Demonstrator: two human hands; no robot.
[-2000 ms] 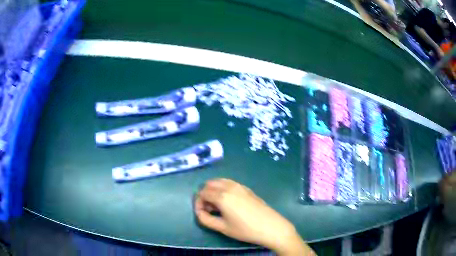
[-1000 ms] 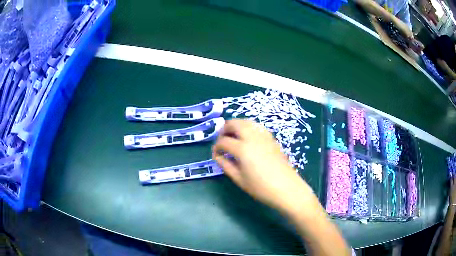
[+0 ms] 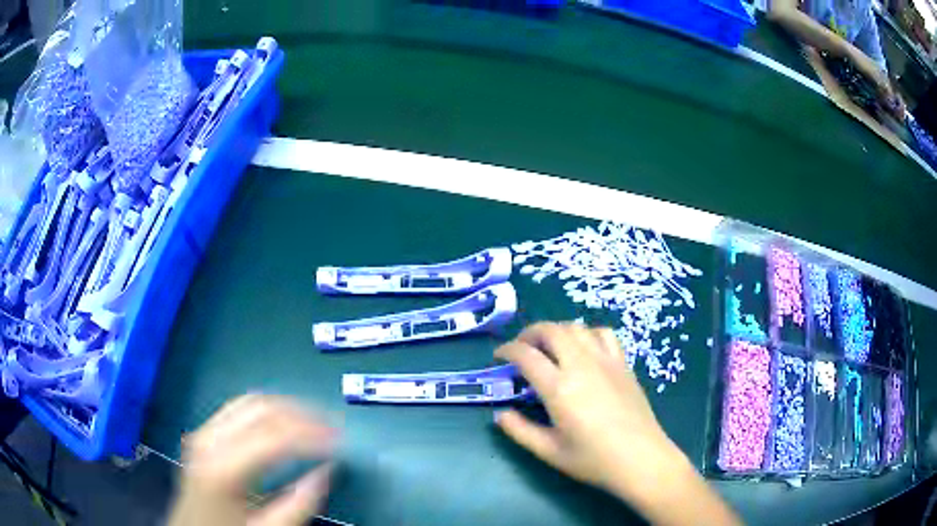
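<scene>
Three lilac handle shells lie side by side on the dark-green surface, open side up: the top one (image 3: pixel 411 277), the middle one (image 3: pixel 411 325) and the nearest one (image 3: pixel 432 387). My right hand (image 3: pixel 581 396) is at the wide right end of the nearest shell, with thumb and fingers on either side of it and covering that end. My left hand (image 3: pixel 252 457) is blurred, left of and below the shells, fingers apart, with nothing seen in it. White stemmed parts (image 3: pixel 606 257) lie in a loose pile right of the shells, with small pale caps (image 3: pixel 658 349) below them.
A blue tote (image 3: pixel 190 267) heaped with lilac shells and clear bags of small parts (image 3: pixel 149 113) stands at left. A clear compartment box (image 3: pixel 745 406) of coloured parts is at right. A white line (image 3: pixel 462 177) crosses behind. A far blue tray (image 3: pixel 709 19) and another person's arm (image 3: pixel 832 41) are top right.
The view has shifted left, showing more of the tote. My left hand has come into view. My right hand has moved from near the middle shell down to the nearest shell's wide end.
</scene>
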